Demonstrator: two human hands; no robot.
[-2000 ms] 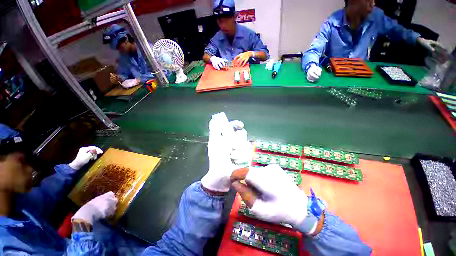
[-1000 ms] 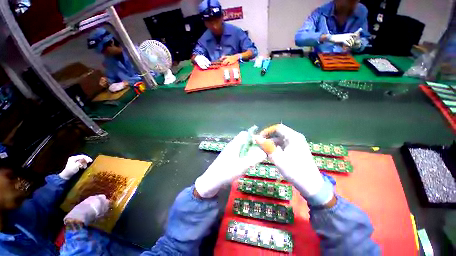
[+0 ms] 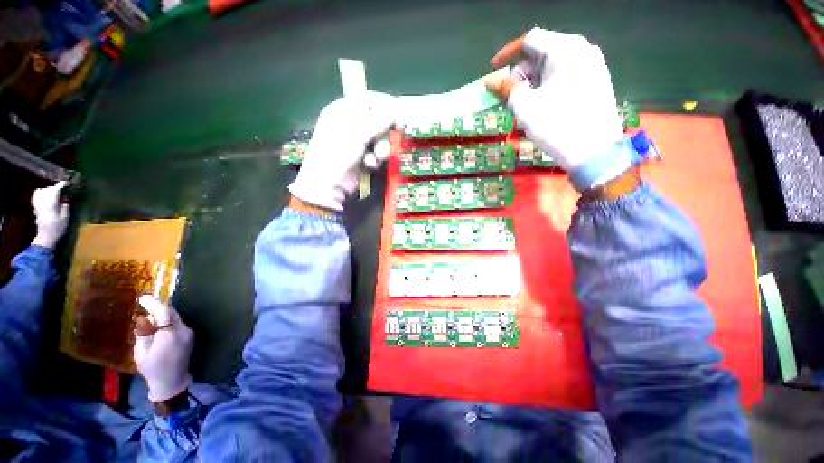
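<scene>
A pale whitish-green strip is stretched between my two gloved hands over the top of the board rows. My left hand holds its left part, and a pale end sticks up above the fingers. My right hand pinches the other end between thumb and finger; the bare fingertips show. Several green circuit board strips lie in a column on the left part of the red mat. One strip looks whiter from glare. The top boards are partly hidden by the hands and the strip.
A black tray of grey-silver bits stands at right, with a loose pale green strip below it. At left a neighbour's gloved hands are at a yellow-tan board. The dark green belt runs beyond the mat.
The view has tilted down. My hands have moved apart, and the pale strip now spans between them. The pale strip was bunched at my fingers one second ago.
</scene>
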